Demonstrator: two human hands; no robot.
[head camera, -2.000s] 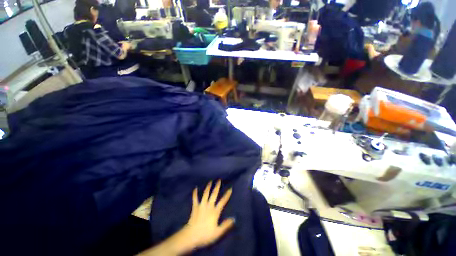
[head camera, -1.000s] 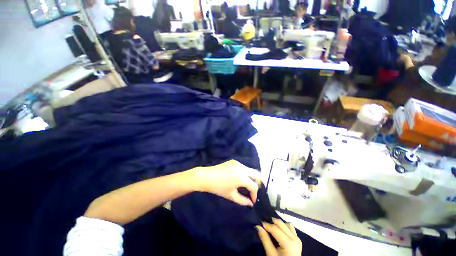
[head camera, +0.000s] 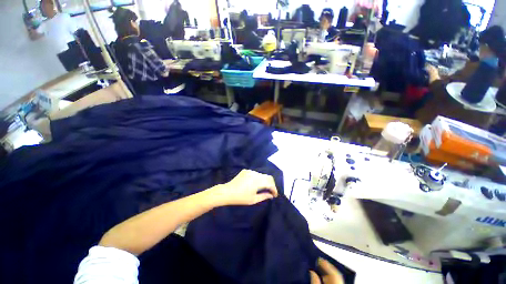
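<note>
A dark navy garment (head camera: 255, 238) hangs and lies in front of me, left of the machine's needle area. My left hand (head camera: 249, 187) grips its upper edge, with the fingertips hidden in the fold. My right hand (head camera: 327, 273) is at the bottom edge of the picture, partly cut off, with fingers on the cloth's lower right part. A large rumpled navy heap (head camera: 138, 144) fills the left side. The presser foot area (head camera: 327, 209) of the white sewing machine (head camera: 410, 188) is right of the garment, apart from it.
A dark phone-like slab (head camera: 385, 222) lies under the machine arm. Dark cloth (head camera: 471, 269) is at the lower right. An orange and white box (head camera: 460, 145) stands behind the head. A turquoise basket (head camera: 242, 76), wooden stool (head camera: 267, 111) and other workers are beyond.
Compared with one second ago, the hands are farther apart, with the right hand lower and the cloth spread between them. Two seconds ago one open hand lay flat on the cloth.
</note>
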